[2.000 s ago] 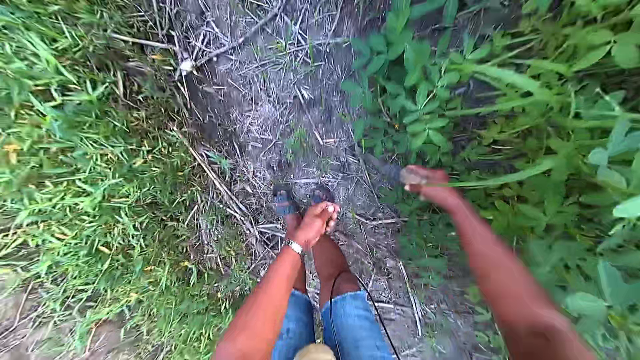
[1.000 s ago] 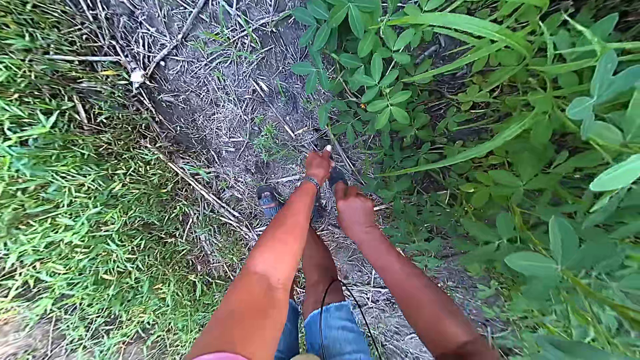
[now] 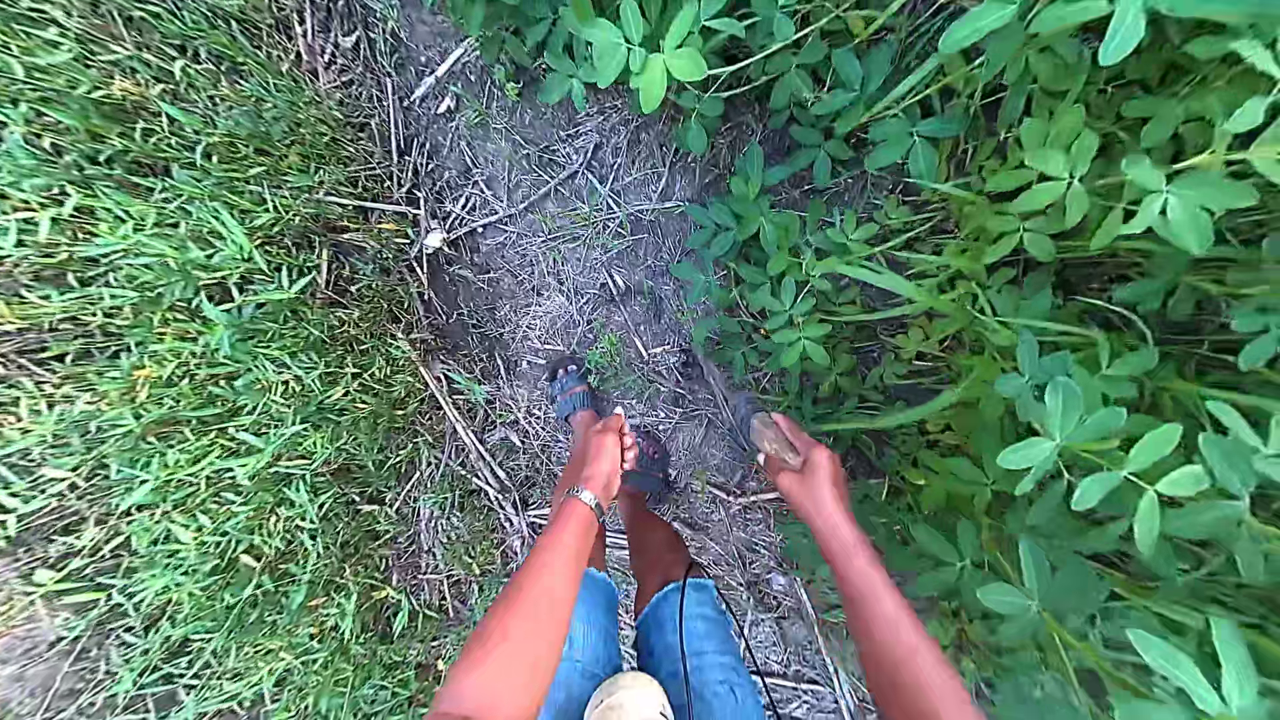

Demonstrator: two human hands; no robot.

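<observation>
My left hand, with a metal watch at its wrist, is closed in front of my legs; a small pale tip shows at its top, and I cannot tell whether it holds anything. To the right, my right hand grips the wooden handle of a tool. The tool's dark metal part points up and left, blurred against the soil, so its exact kind is unclear. Leafy green plants stand just above and right of the tool.
My sandalled feet stand on a bare soil strip strewn with dry straw. Dense grass borders it on the left, broad-leaved plants on the right. Dry stalks lie along the left edge. A dark cord hangs over my shorts.
My right hand, close to my left hand one second ago, is now farther right with the tool. One foot has moved up and left from beside the other.
</observation>
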